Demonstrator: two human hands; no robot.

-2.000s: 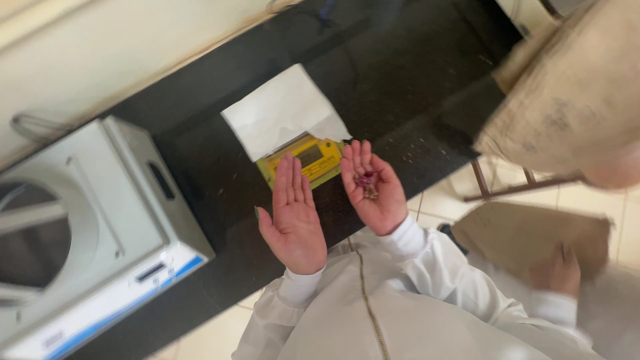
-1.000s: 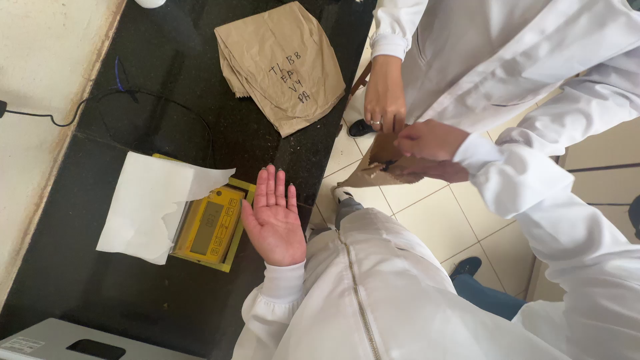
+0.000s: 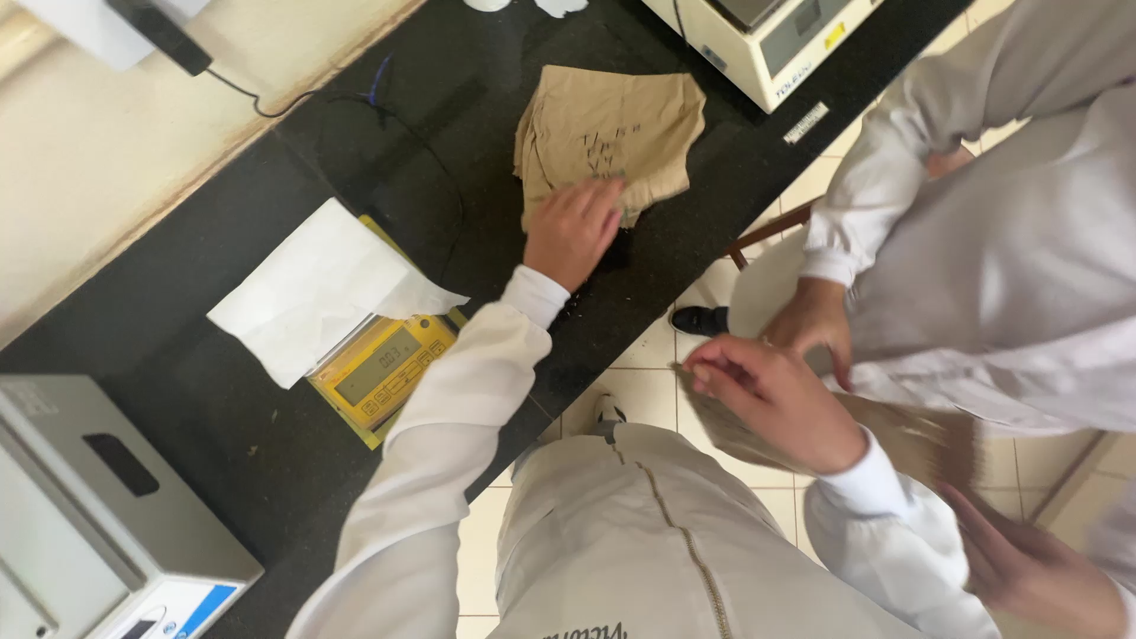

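Note:
My left hand [image 3: 573, 232] lies palm down on the lower edge of a flattened brown paper bag [image 3: 621, 115] that bears handwriting, on the black countertop. My right hand [image 3: 781, 399] is raised over the floor with fingers curled, at the mouth of another brown paper bag [image 3: 745, 435]; whether it grips the bag or something small cannot be told. Another person's hand [image 3: 812, 324] is just beyond it, and a second one [image 3: 1038, 568] is under the bag. Left of my left arm, a yellow digital scale [image 3: 382, 368] has a white paper sheet [image 3: 324, 284] on its pan.
A grey and white instrument [image 3: 115, 497] stands at the lower left. A larger Toledo balance [image 3: 781, 44] is at the top right of the black countertop [image 3: 266, 435]. A thin cable [image 3: 435, 155] runs behind the scale. A person in a white coat [image 3: 1003, 240] stands at the right.
My left hand, open and palm up one second ago, has turned over and now rests on the flat paper bag. My right hand held small reddish pieces on its palm two seconds ago. The view has shifted.

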